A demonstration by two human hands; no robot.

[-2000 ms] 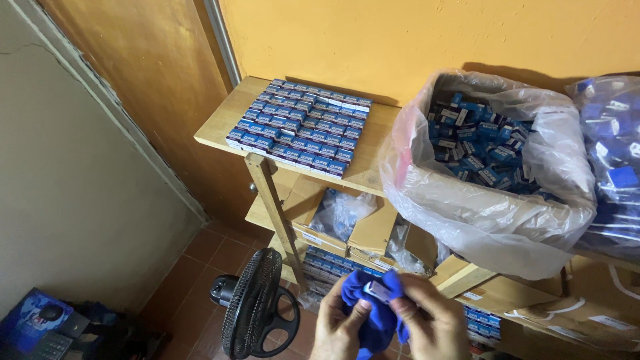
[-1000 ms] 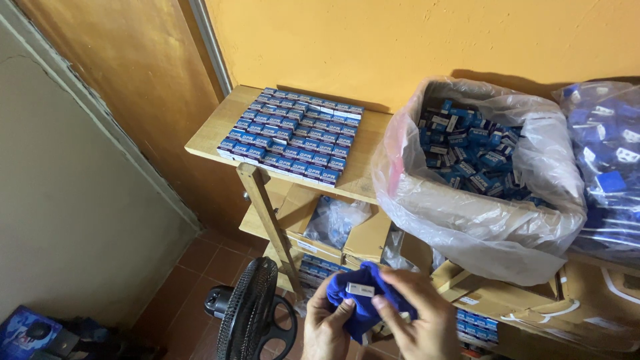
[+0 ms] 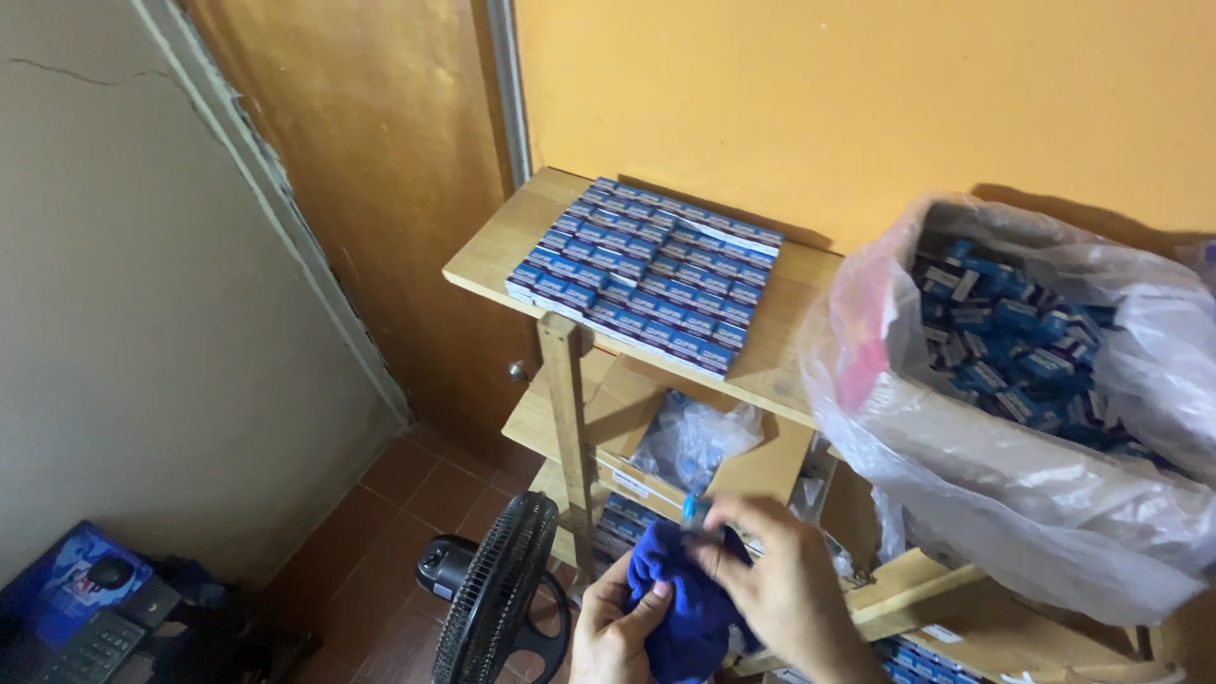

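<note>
A blue cloth (image 3: 684, 608) is bunched between my hands at the lower middle of the head view. My left hand (image 3: 617, 617) pinches its left side between thumb and fingers. In the fingertips of my right hand (image 3: 779, 579) is a small item with a bright blue end (image 3: 693, 508), blurred and partly covered by the fingers, just above the cloth. Beyond the hands, small blue-and-white boxes (image 3: 655, 275) lie in tight rows on the wooden shelf top (image 3: 798, 332).
A plastic-lined carton (image 3: 1026, 484) full of loose small boxes (image 3: 1026, 351) stands at right. A black fan (image 3: 499, 589) is beside my left hand. Lower shelves hold an open cardboard box with a plastic bag (image 3: 698, 442). A telephone (image 3: 95, 646) sits at lower left.
The small white-faced item that lay against the cloth one second ago no longer shows there. My right fingers now hold a small blue-ended item above the cloth.
</note>
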